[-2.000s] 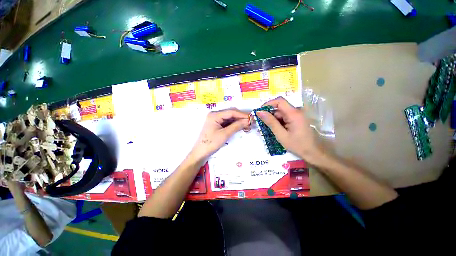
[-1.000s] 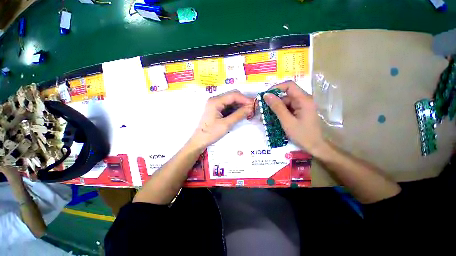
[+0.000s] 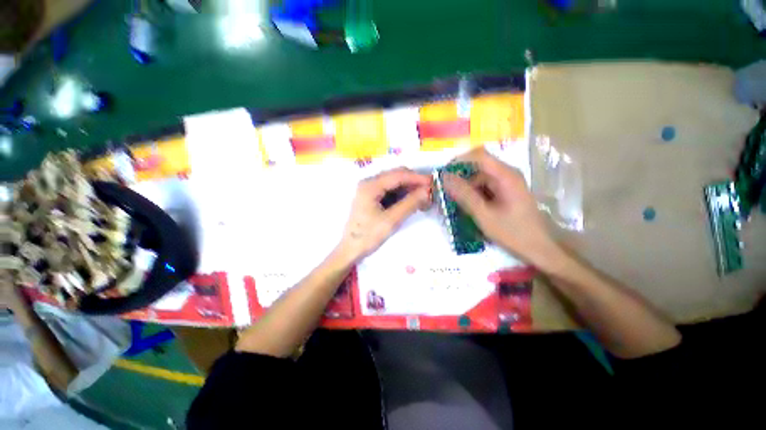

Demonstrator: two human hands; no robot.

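Observation:
The frame is blurred. My right hand (image 3: 495,201) grips the upper end of a green circuit board panel (image 3: 464,231), which points down toward me above the printed packaging sheets (image 3: 294,210). My left hand (image 3: 382,210) is just left of the panel, with thumb and forefinger pinched together at its upper left edge. A small reddish bit, likely battery leads (image 3: 431,191), shows at the left fingertips. The fingers hide where the leads and the board meet.
Beige parts (image 3: 63,235) are heaped at the left beside a black curved item (image 3: 181,243). A board panel (image 3: 724,227) lies on the brown cardboard (image 3: 621,168) at the right. Blue battery packs (image 3: 296,21) lie on the green conveyor (image 3: 420,50). A person's arm (image 3: 38,340) is at lower left.
The view has shifted with the head. My left fingertips are closer to the panel's edge, and less of the leads shows. My right hand still holds the panel.

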